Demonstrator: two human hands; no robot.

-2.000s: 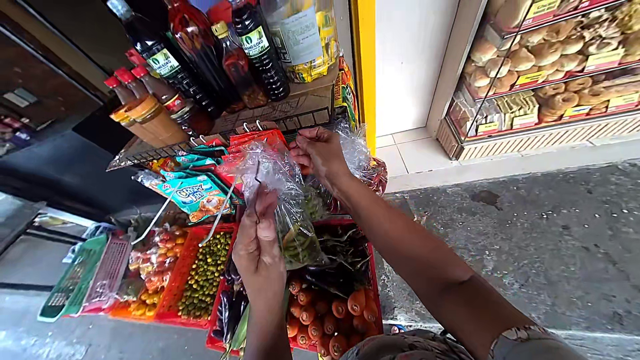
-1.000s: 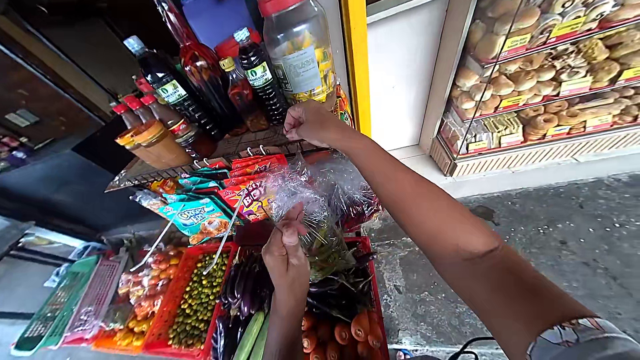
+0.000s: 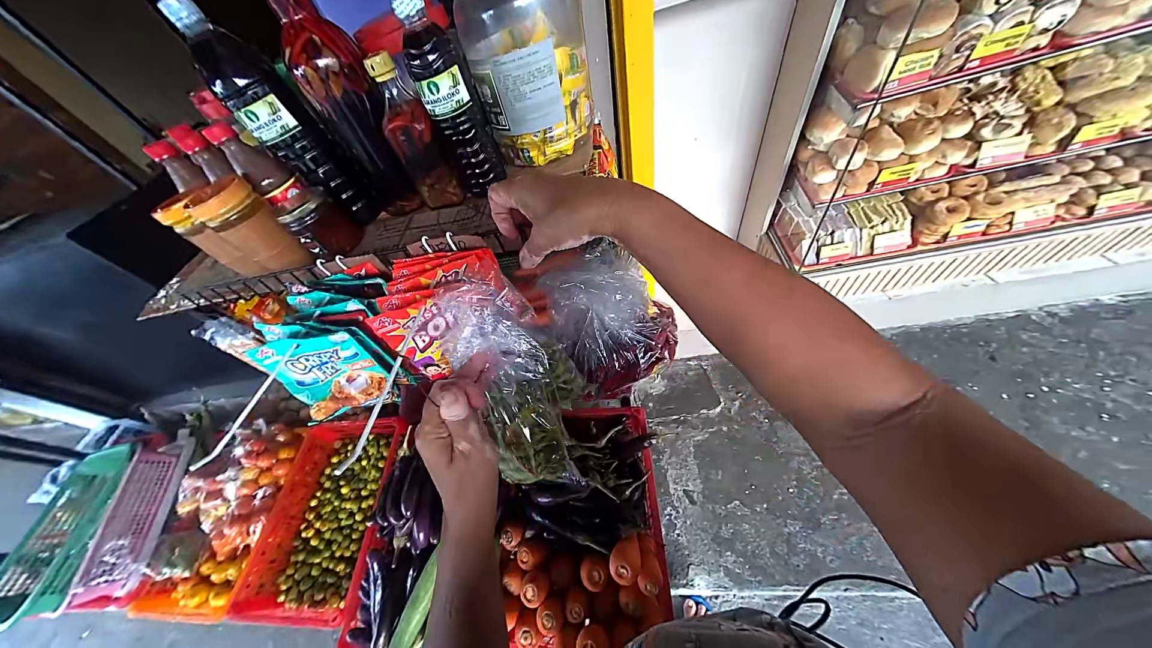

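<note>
My left hand (image 3: pixel 457 423) pinches the edge of a clear plastic bag of green leafy vegetables (image 3: pixel 531 423), which hangs in front of the seasoning sachets. My right hand (image 3: pixel 553 216) is at the front edge of the wire shelf (image 3: pixel 270 290), thumb and fingers bent; what lies between its fingertips is hidden. Just below it hangs another clear plastic bag (image 3: pixel 603 315) with dark reddish contents. Red sachets (image 3: pixel 427 310) and teal sachets (image 3: pixel 324 369) hang from the shelf's hooks, to the left of the bags.
Dark sauce bottles (image 3: pixel 450 99) and a large clear jar (image 3: pixel 531 81) stand on the shelf. Below are carrots (image 3: pixel 576 585), eggplants (image 3: pixel 409 504) and a red crate of small green fruits (image 3: pixel 337 513). A yellow post (image 3: pixel 637 99) rises beside a glass bread case (image 3: pixel 954 135).
Two seconds ago both hands were close together at the leafy bag. My right hand has moved up and away to the shelf edge, while my left hand still holds the bag.
</note>
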